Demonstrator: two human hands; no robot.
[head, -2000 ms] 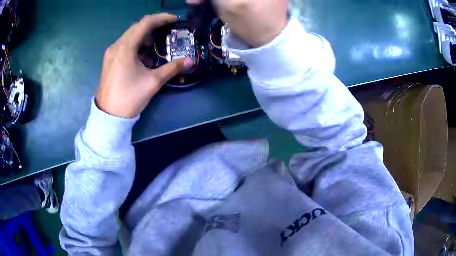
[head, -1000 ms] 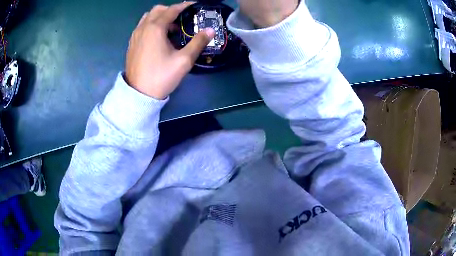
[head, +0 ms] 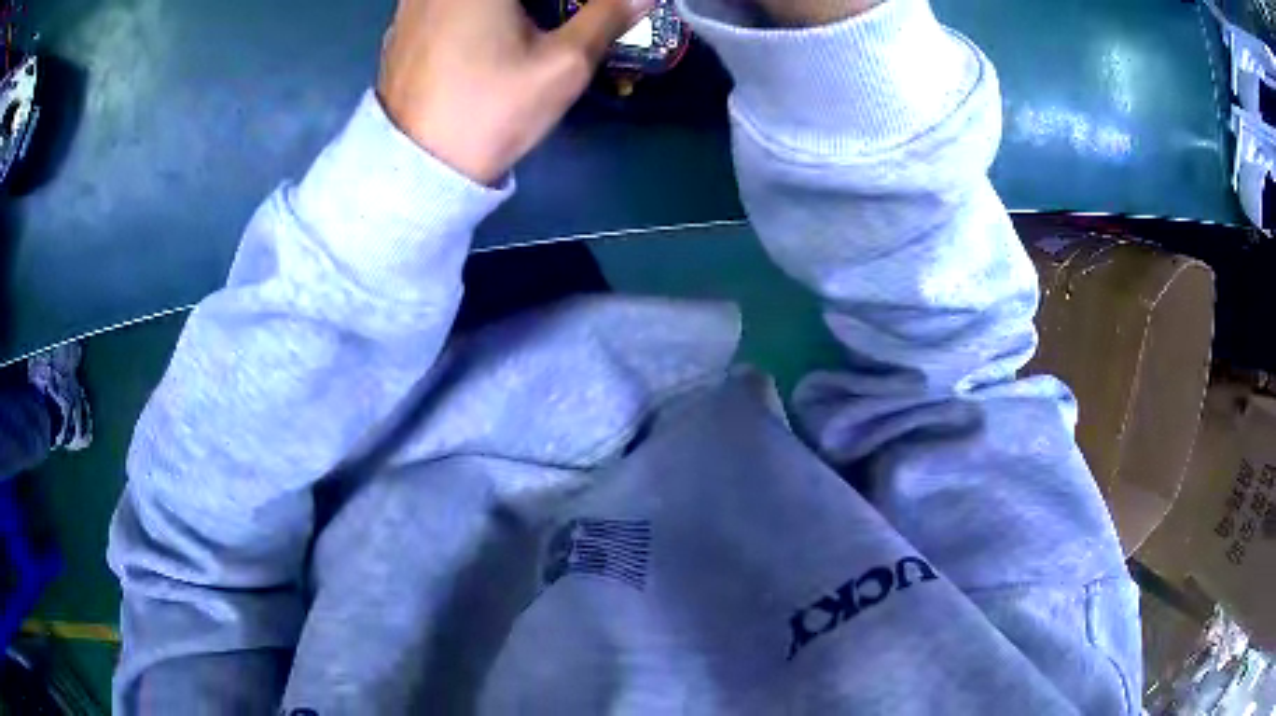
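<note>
A round black motor unit with a silvery face and thin wires lies on the green bench top at the top edge of the picture, partly cut off. My left hand is on its left side, with the thumb over the silvery face. Its fingertips are cut off by the top edge. My right hand is almost wholly out of the picture; only a strip near the wrist shows to the right of the unit, so its fingers are hidden.
The green bench has its front edge across the view. Part of another unit shows at the far left. White items lie at the right end. A cardboard carton stands below right. A person's shoe shows at lower left.
The bench and unit have shifted up in the view. My left hand has moved right with its unit, and a second unit seen beside it earlier no longer shows.
</note>
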